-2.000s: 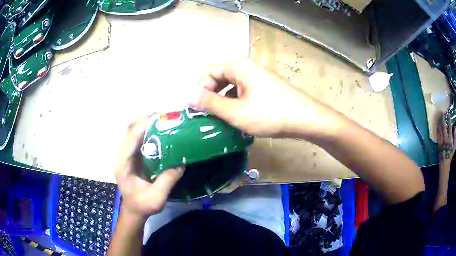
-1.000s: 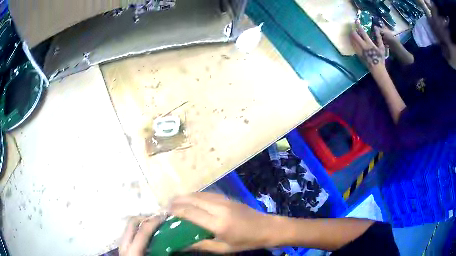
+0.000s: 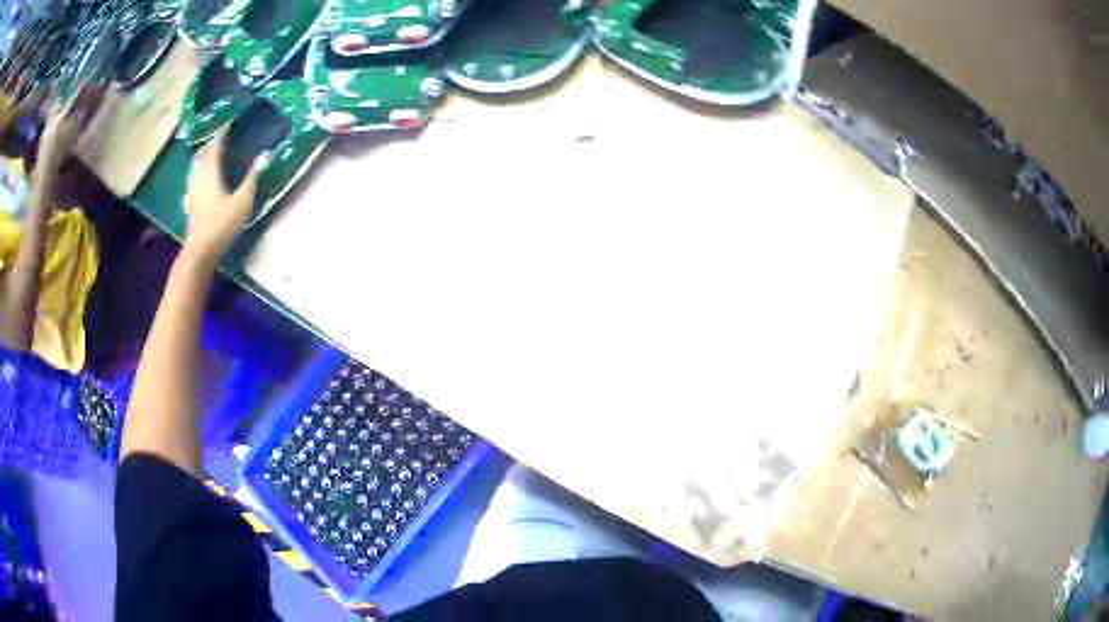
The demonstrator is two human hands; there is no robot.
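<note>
My left hand (image 3: 221,202) is stretched out to the upper left, with its fingers and thumb around the edge of a green car body shell (image 3: 280,160) that has a dark hollow. The shell sits among other glossy green shells on the bench; the fingertips are partly hidden and blurred. Two shells beside it (image 3: 377,97) show red-and-white lights on their ends. Larger shells with silver rims (image 3: 693,49) lie along the far edge, hollows up. My right hand is not in view.
Pale cardboard (image 3: 572,267) covers the bench. A whitish glue dish (image 3: 924,445) sits on a brown patch at right, near a grey carton (image 3: 961,182). A blue tray of small round parts (image 3: 365,468) is below the bench. Another person's arm (image 3: 37,219) is at far left.
The view has swung left. Both hands were together on a green shell low in view; now my left hand is at the shells at upper left and my right hand is out of view.
</note>
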